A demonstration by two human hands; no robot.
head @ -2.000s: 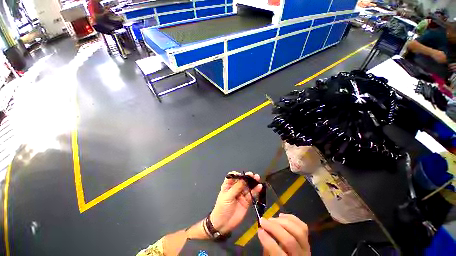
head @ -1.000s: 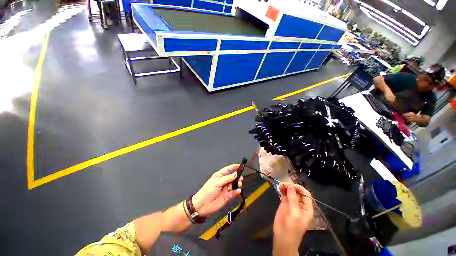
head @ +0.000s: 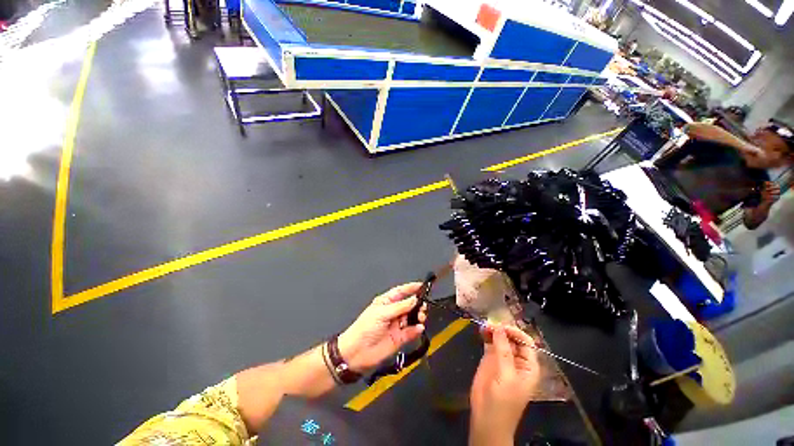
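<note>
My left hand [head: 383,327], with a dark band on its wrist, holds a narrow black strap [head: 418,315] between thumb and fingers; its lower part hangs in a loop below the hand. My right hand [head: 508,370] pinches a thin rod-like applicator [head: 557,355] that points down right at its far end. Its other end reaches toward the strap, dark and thin; whether it touches cannot be told. A large black strap bundle [head: 548,235] tied with a white cord [head: 586,209] lies on the table to the right.
A stained table-edge covering [head: 479,287] lies below the bundle. At right are a dark-blue cloth [head: 677,347], a yellow disc [head: 716,364] and a pale stick [head: 676,375]. A person [head: 727,174] sits at a white table. A blue-and-white conveyor machine [head: 427,109] stands ahead.
Since two seconds ago, the hands have moved apart and the rod has swung to point down right. Over the last second they have hardly moved; the seated person's arm has risen.
</note>
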